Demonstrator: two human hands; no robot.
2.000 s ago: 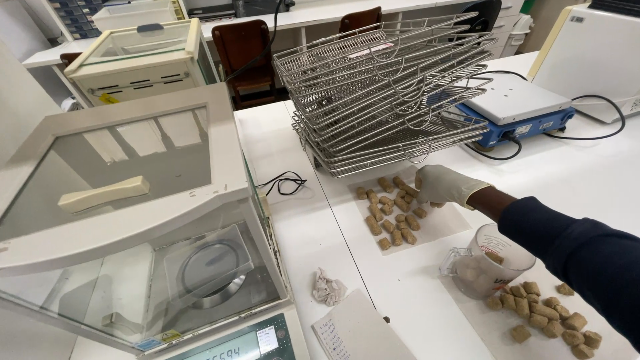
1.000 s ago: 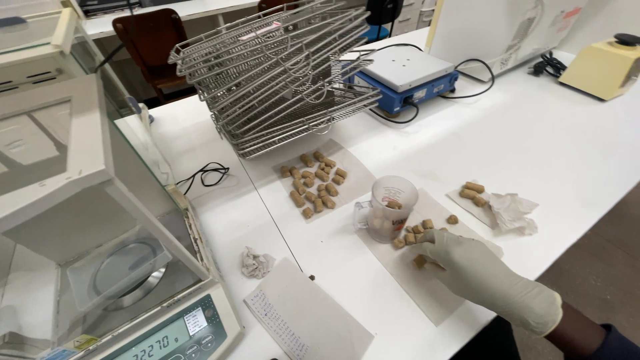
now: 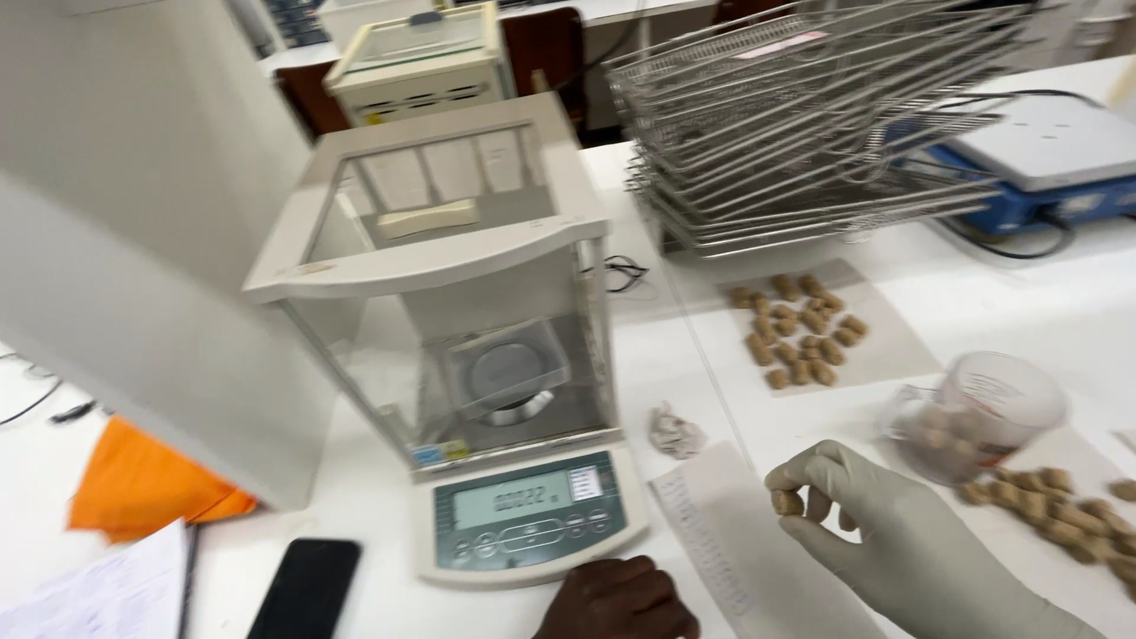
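Note:
My gloved right hand (image 3: 879,532) pinches one brown pellet (image 3: 786,502) between thumb and fingertips, above a handwritten sheet of paper (image 3: 754,541). My bare left hand (image 3: 619,599) rests with curled fingers at the front edge of the analytical balance (image 3: 530,519); whether it holds anything is hidden. Inside the glass draft shield, a clear square dish (image 3: 550,351) sits over the round pan. The lit display shows digits. Several pellets (image 3: 799,333) lie on a paper sheet at the back. More pellets (image 3: 1065,519) lie beside a clear plastic measuring jug (image 3: 1007,408) that has pellets in it.
Stacked wire racks (image 3: 799,133) stand behind the pellets, with a blue hotplate-like device (image 3: 1047,151) at their right. A crumpled tissue (image 3: 676,432) lies beside the balance. At left are a black phone (image 3: 306,586), an orange cloth (image 3: 146,479) and a grey upright panel (image 3: 177,266).
My right hand has moved from the pellets by the jug to over the written sheet, now with a pellet. My left hand has come into view. The view has swung left.

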